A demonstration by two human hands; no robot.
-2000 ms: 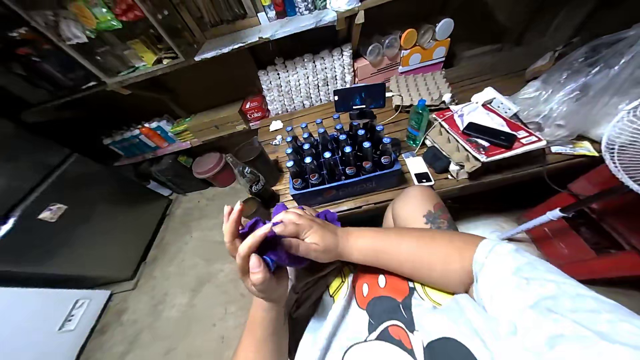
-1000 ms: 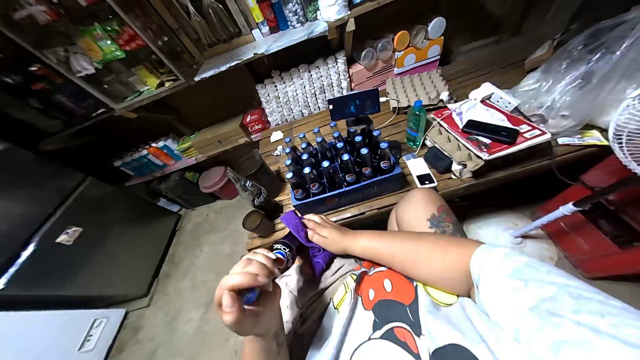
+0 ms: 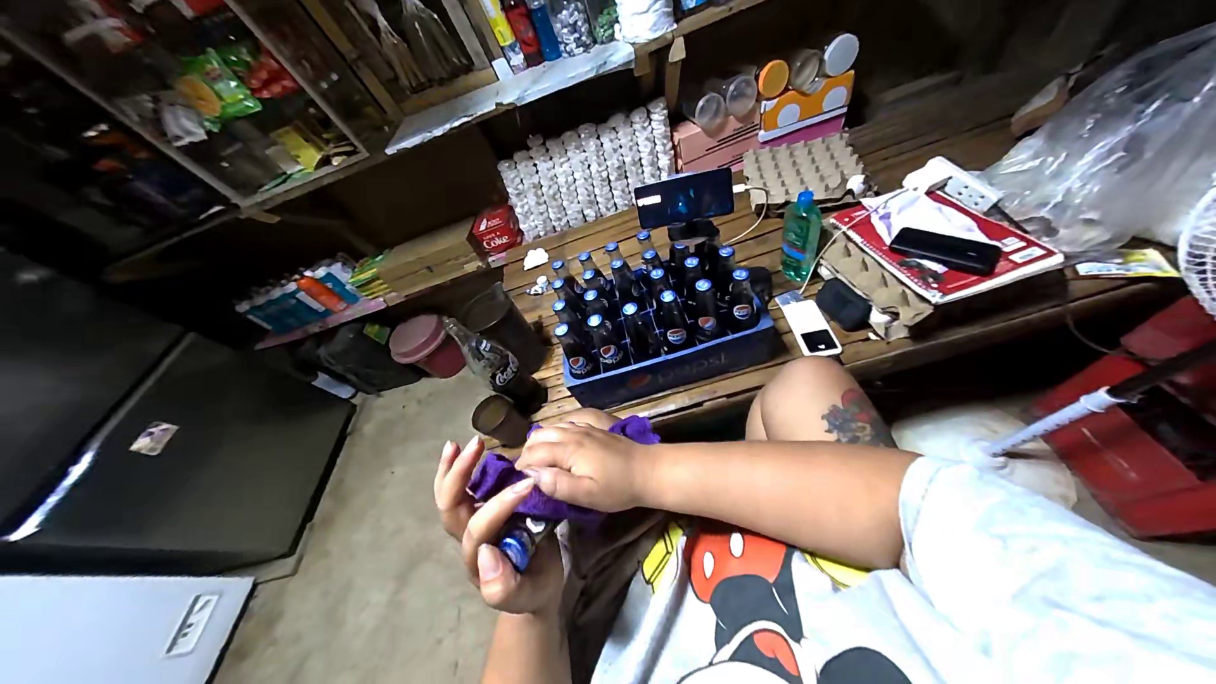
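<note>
My left hand [image 3: 508, 546] holds a glass soda bottle [image 3: 518, 544] whose blue cap end points down toward me; most of the bottle is hidden by cloth and fingers. Over its body my right hand [image 3: 589, 465] presses a purple cloth [image 3: 560, 503], whose loose end sticks out beyond the knuckles. Past my hands a blue Pepsi crate [image 3: 674, 370] stands on the slatted wooden table, filled with capped dark bottles [image 3: 670, 318]. Left of the crate is a larger Coca-Cola bottle [image 3: 499, 366], with a brown cup [image 3: 501, 420] close by it.
Right of the crate are a green bottle [image 3: 801, 236], a white phone-like device [image 3: 807, 323], a black pouch [image 3: 843, 304] and a red notebook [image 3: 997, 256] bearing a black phone [image 3: 945, 250]. Behind stands a propped phone [image 3: 684, 198]. A fan [image 3: 1202, 247] is at the far right.
One second ago the bottle's label showed beside my left hand, with the cloth to its right. Now cloth and right hand cover the bottle's body, and both hands are together.
</note>
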